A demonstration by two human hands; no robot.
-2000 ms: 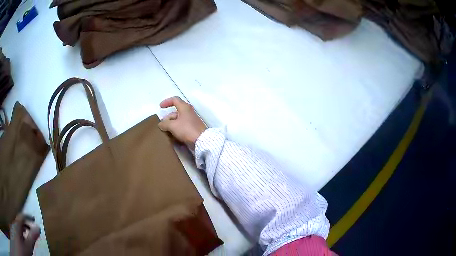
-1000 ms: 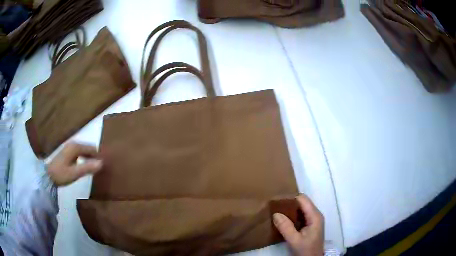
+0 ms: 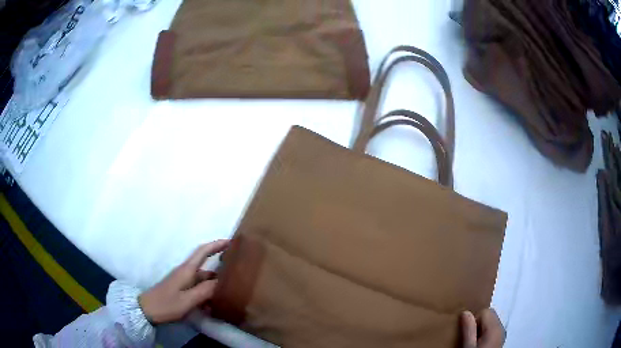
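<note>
A brown tote bag lies on the white table with its two loop handles pointing up and away. Its bottom band is folded up across the body, with a reddish-brown corner at its left end. My left hand is at that corner, fingertips at the bag's edge, thumb near the fold. My right hand pinches the right end of the folded band; it is partly cut off by the bottom of the picture. The bag's lowest edge is out of the picture.
Another folded tote bag lies flat beyond, its top cut off. A brown heap of bags is at the upper right, with more brown bags at the right edge. Clear plastic bags lie at the upper left. A yellow floor line runs lower left.
The view has swung left. The bottom band, loose before, now lies flatter. My left hand has moved down from the bag's side to its corner, and my right hand remains at the right end.
</note>
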